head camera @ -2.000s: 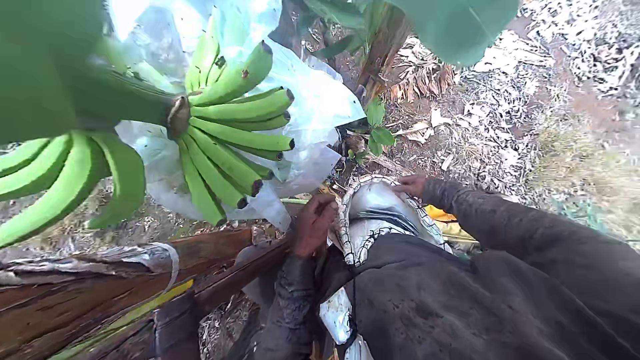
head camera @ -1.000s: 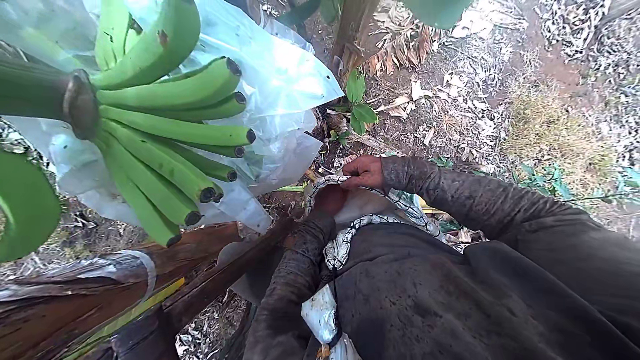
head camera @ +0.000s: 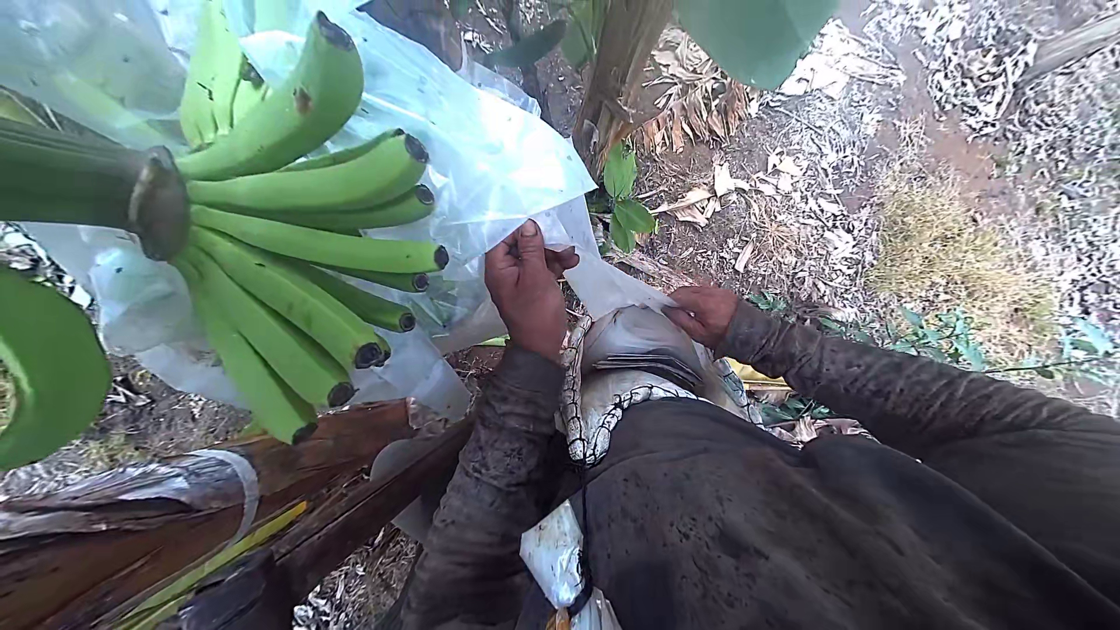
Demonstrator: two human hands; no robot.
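Note:
A bunch of green bananas (head camera: pixel 289 236) hangs at the left on its thick stalk, with a translucent plastic bag (head camera: pixel 472 131) around and behind it. My left hand (head camera: pixel 529 289) pinches plastic between thumb and fingers, just right of the banana tips. My right hand (head camera: pixel 704 313) grips a corner of a thin translucent plastic sheet (head camera: pixel 604 280) that stretches between both hands. Whether this sheet is part of the bag I cannot tell. Below the hands, at my waist, an open pouch (head camera: pixel 621 407) with a corded rim holds a stack of thin folded sheets (head camera: pixel 647 354).
Brown dried banana trunks or leaf sheaths (head camera: pixel 332 464) cross the lower left. A brown stem (head camera: pixel 617 70) rises at top centre beside a large green leaf (head camera: pixel 757 35). Dry leaf litter (head camera: pixel 787 201) covers the ground at right. A wrapped white bundle (head camera: pixel 556 551) hangs below the pouch.
My left hand, inside the pouch one second ago, is now up beside the bananas, holding plastic. My right hand has left the pouch rim and holds the sheet's corner. The sheet now stretches between them.

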